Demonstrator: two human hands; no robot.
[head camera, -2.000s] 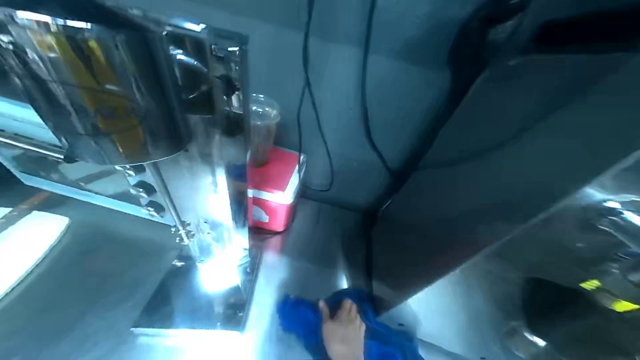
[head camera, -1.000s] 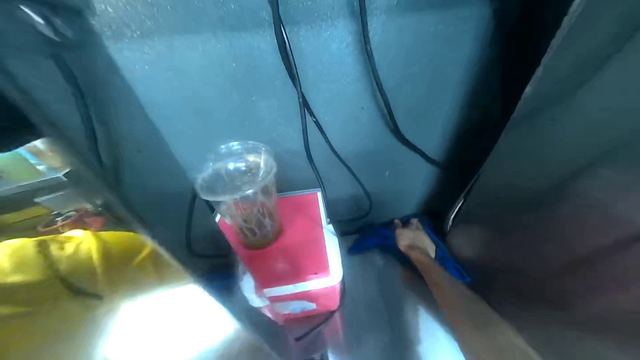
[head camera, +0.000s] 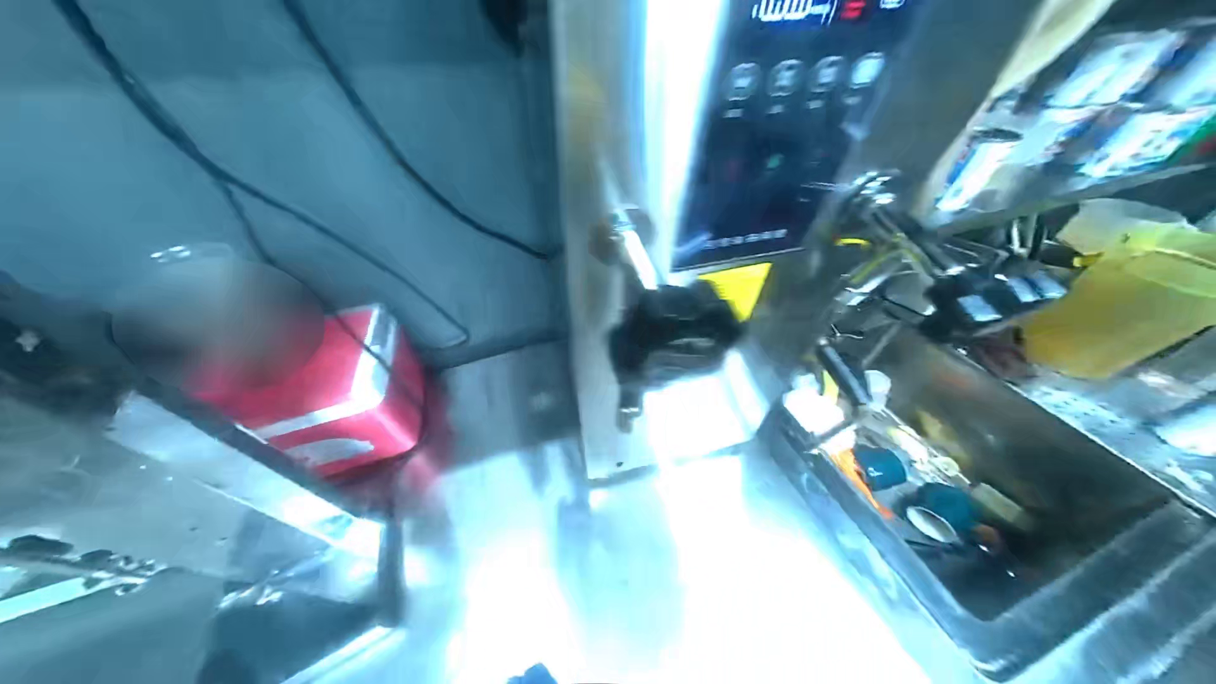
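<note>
Neither of my hands shows in the head view. A small piece of blue cloth (head camera: 534, 674) pokes in at the bottom edge, on the bright steel counter (head camera: 570, 589); whether a hand holds it is hidden. To the left sits a red and white box (head camera: 351, 408), with a blurred patch over its top left. Behind the counter stands a machine with a dark control panel (head camera: 769, 142), a black part (head camera: 674, 332) below it and a yellow triangular sticker (head camera: 743, 288).
On the right, a metal sink (head camera: 1064, 589) holds utensils and dark teal cups (head camera: 945, 508). A yellow item (head camera: 1102, 323) lies beyond it. Black cables (head camera: 399, 161) hang along the wall at the left. A steel appliance (head camera: 247, 484) stands at the lower left.
The view has swung right, bringing in the control panel and sink. The hand on the blue cloth, seen earlier beside the red box, is out of view; only a bit of blue cloth shows at the bottom.
</note>
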